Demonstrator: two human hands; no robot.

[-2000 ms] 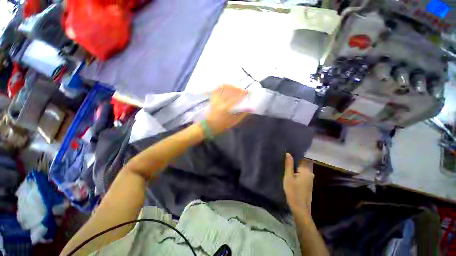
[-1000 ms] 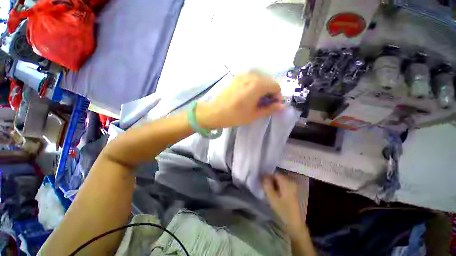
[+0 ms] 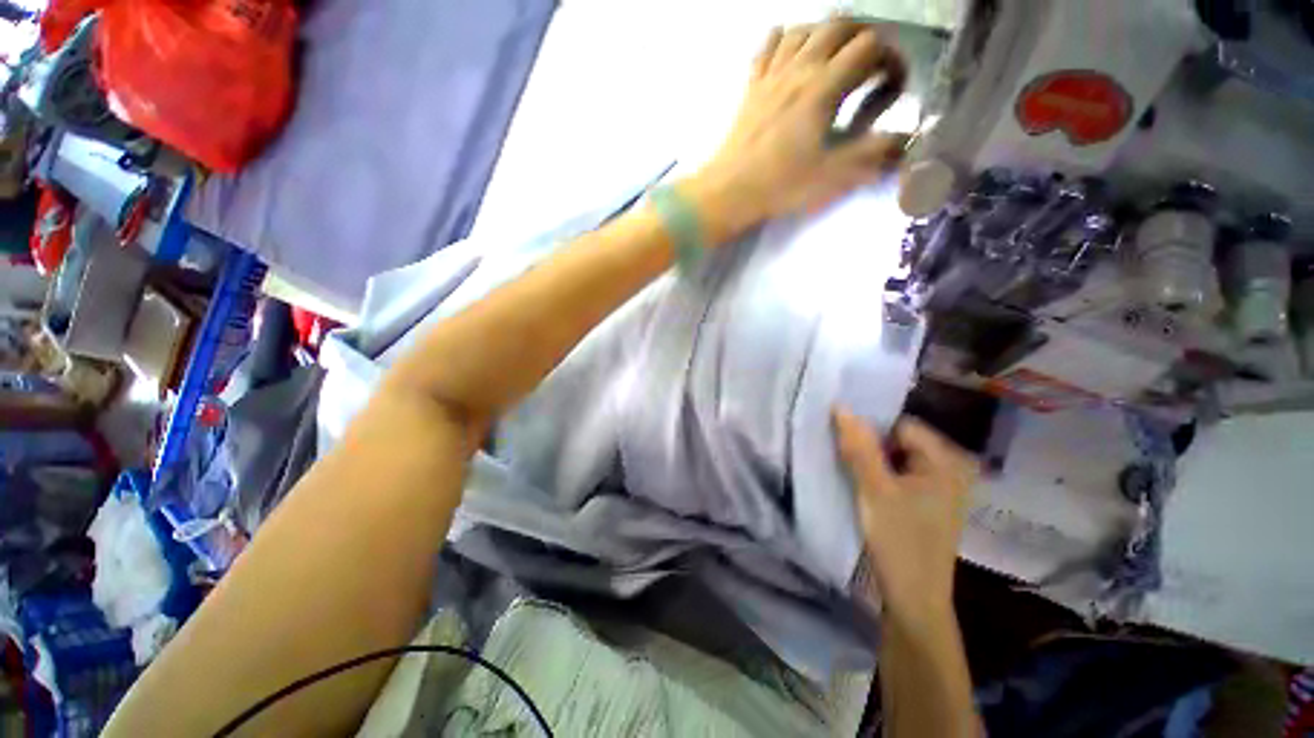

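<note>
A pale grey cloth panel (image 3: 735, 389) lies in folds from my lap up to the overlock machine (image 3: 1009, 231), with darker grey cloth (image 3: 677, 562) under and below it. My left hand (image 3: 814, 123) is at the top of the panel, left of the machine head, palm down with fingers bent. A small dark tool (image 3: 868, 104) shows at its fingers, too blurred to name surely. My right hand (image 3: 915, 490) pinches the panel's right edge between thumb and fingers, just below the needle area. Glare hides the cloth edge near the needle.
Grey-purple cloth (image 3: 389, 130) covers a surface at the upper left, with a red plastic bag (image 3: 195, 72) on it. A blue crate (image 3: 209, 389) with cloth stands at the left. A thread-waste tangle (image 3: 1146, 505) hangs at the table's front edge. Dark cloth lies below, at the lower right.
My left hand has moved up and away along the machine's left side. My right hand has moved up and right with the panel edge. The pale cloth now lies more spread out.
</note>
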